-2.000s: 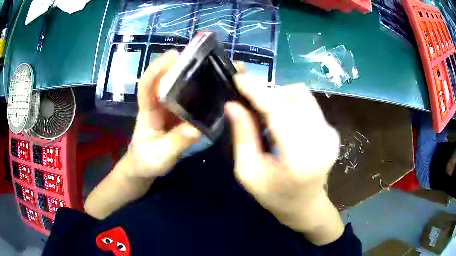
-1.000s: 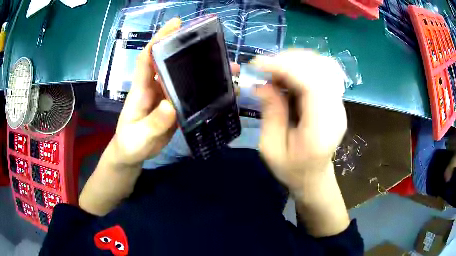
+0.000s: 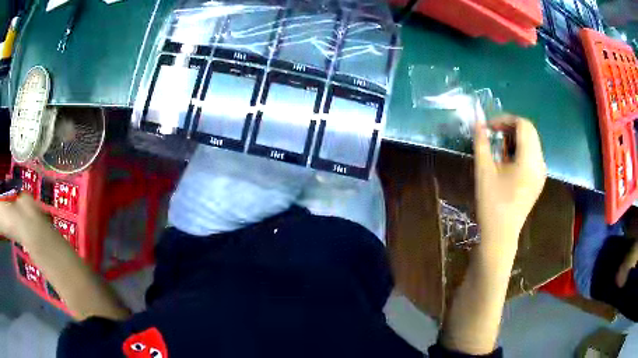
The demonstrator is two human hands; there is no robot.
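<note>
My left hand is at the far left, partly cut off by the picture's edge, over the red phone tray. It holds a keypad phone, of which only a dark end with a reddish edge shows. My right hand is at the bench's front edge on the right, fingertips curled at the clear film pieces. Something small and dark shows between its fingers; I cannot tell what. The clear lens tray lies in front of me with rows of black-framed lenses.
A round cream fan sits at the left bench edge. An open brown carton with clear scraps is below the bench. Red trays are at the back right, another red tray at the right edge. A person's dark sleeve shows at right.
My left hand has carried the phone from above the lens tray to the far left, over the red tray. My right hand has moved right to the film pieces. The lens tray is now uncovered.
</note>
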